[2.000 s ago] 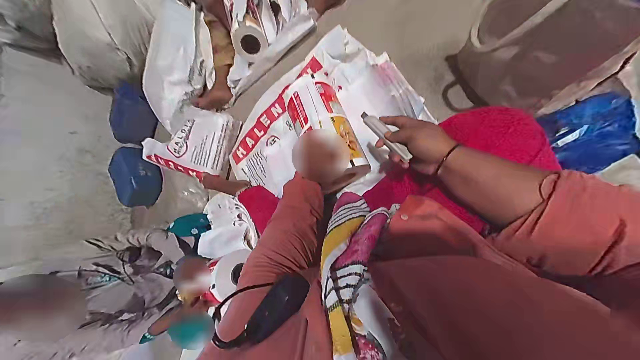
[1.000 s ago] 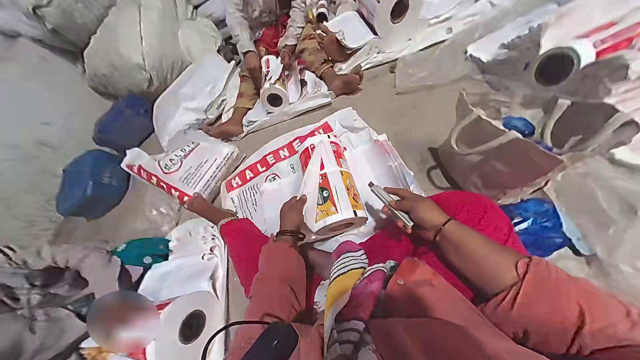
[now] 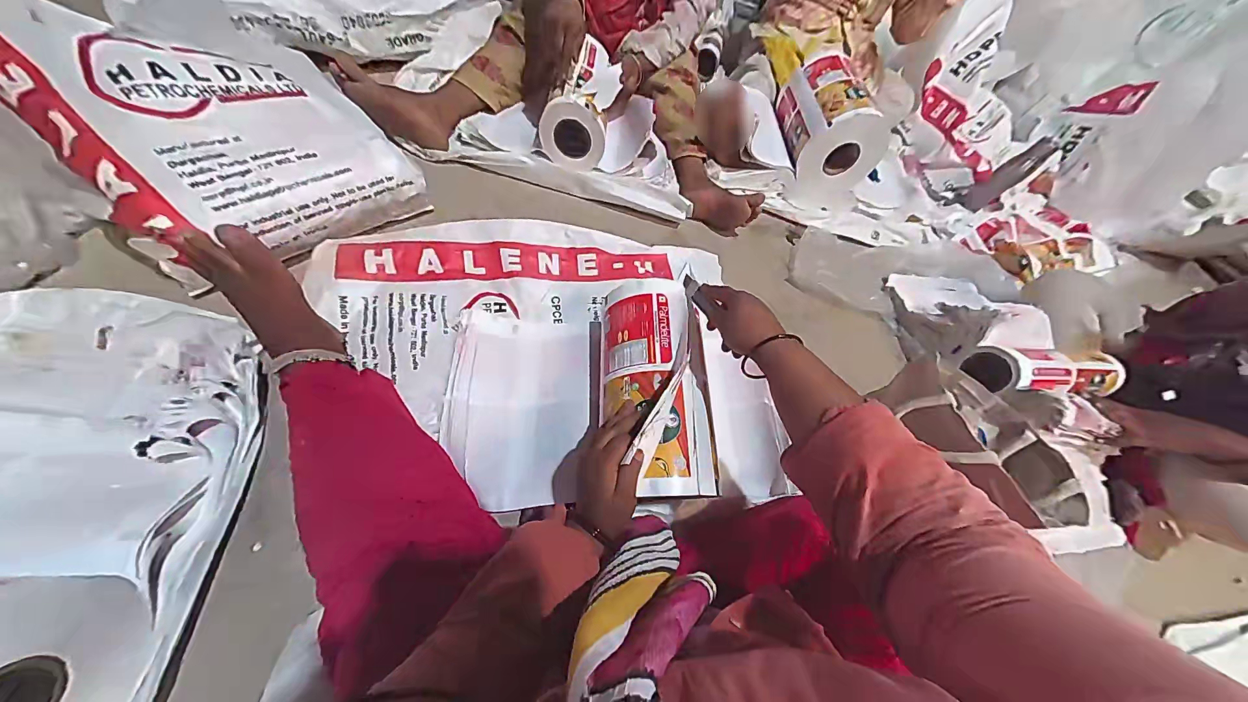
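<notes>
A roll of printed plastic film, red and yellow with white edges, lies in front of me on stacked white sheets. My left hand is at its near end, fingers on a loose, lifted edge of the film. That edge rises as a narrow fold along the roll's right part. At the far right corner of the roll, my right hand holds a thin metal blade, its tip beside the film's edge. Under the sheets lies a white woven sack with a red printed band.
My bare foot touches another printed sack at the left. Across from me, people sit on the floor with film rolls. At the right, another roll lies near a person and a brown bag. A large white sack covers the left side.
My right hand with the blade has moved to the far end of the roll. The film's edge now stands lifted near my left hand. The view is closer to the roll.
</notes>
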